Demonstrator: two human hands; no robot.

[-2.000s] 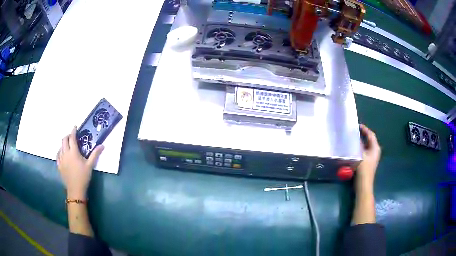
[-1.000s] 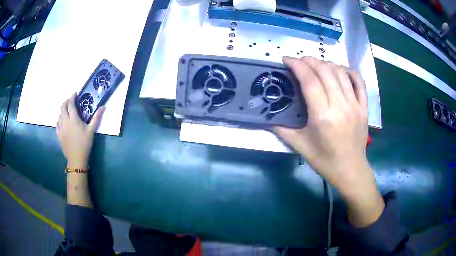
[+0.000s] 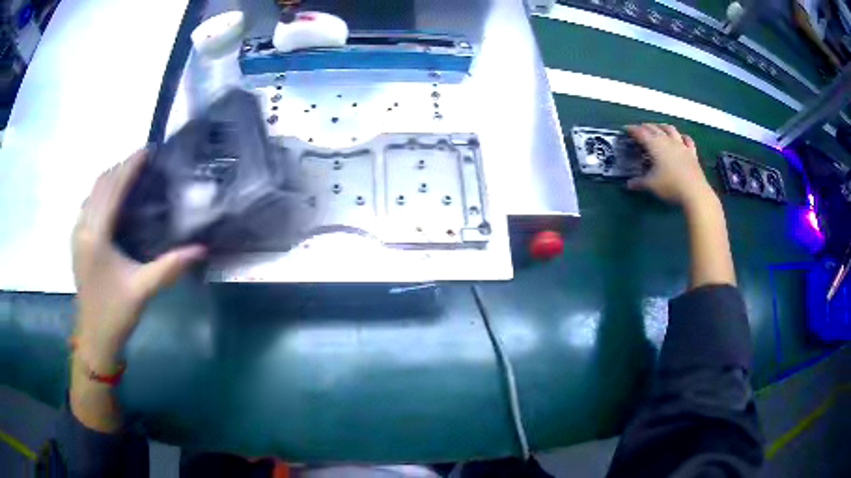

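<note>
My left hand [image 3: 121, 252] holds a black fan shroud [image 3: 219, 177], blurred and tilted, over the left part of the silver fixture [image 3: 425, 191]. The fixture's middle and right pockets show bare, with screws in them. My right hand [image 3: 670, 163] is on another fan shroud [image 3: 597, 152] lying on the green bench right of the machine. My fingers cover that shroud's right end. The fixture sits on the pale sliding table [image 3: 439, 266].
A blue bar [image 3: 373, 61] with a white pad [image 3: 310, 33] lies behind the fixture. A red button [image 3: 546, 245] is at the machine's front right corner. Another shroud [image 3: 751, 177] lies farther right. A grey cable [image 3: 504, 373] crosses the bench front. The white sheet [image 3: 70, 121] is at left.
My left hand has lifted its shroud from the white sheet to the fixture. My right hand has moved right to the bench, onto a shroud. The view has shifted right.
</note>
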